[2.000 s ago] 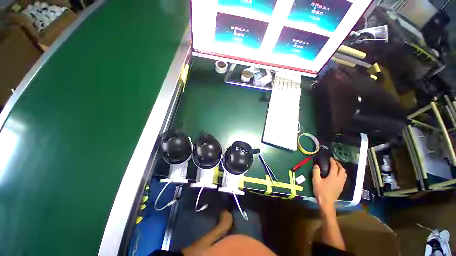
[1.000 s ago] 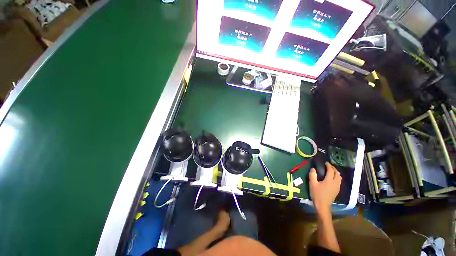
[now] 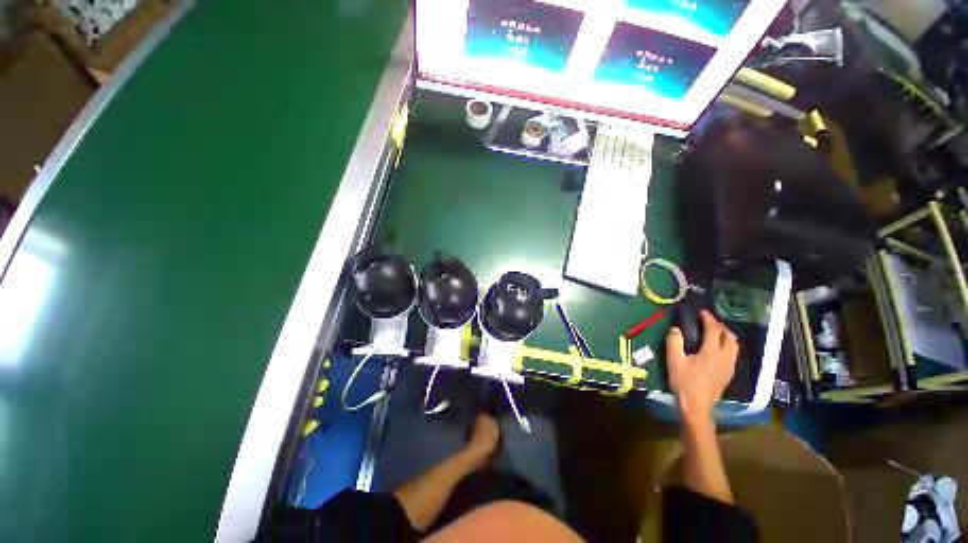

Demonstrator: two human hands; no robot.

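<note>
Three dome cameras stand in a row at the bench's front edge: the left one (image 3: 385, 286), the middle one (image 3: 448, 294) and the right one (image 3: 512, 308). Each has a black ball head on a white body, with a thin white pigtail cable (image 3: 516, 404) hanging below. My right hand (image 3: 703, 366) is on the black mouse (image 3: 691, 328) at the bench's right. My left hand (image 3: 484, 436) is low over my lap, under the bench edge; its fingers are partly hidden, and I cannot tell if it holds anything. The monitor (image 3: 647, 58) shows blue-black picture tiles.
A white keyboard (image 3: 610, 228), tape roll (image 3: 663, 281), red pen (image 3: 644, 323), dark pointed tool (image 3: 574, 330) and parts tray (image 3: 540, 135) are on the bench. The green conveyor (image 3: 244, 159) runs at left. A bulky black object (image 3: 780, 202) is right; a carton (image 3: 759, 488) is below.
The view has shifted slightly, so the bench items sit higher in the picture. My right hand stays on the mouse, and the three cameras keep their places. More of my dark sleeves shows.
</note>
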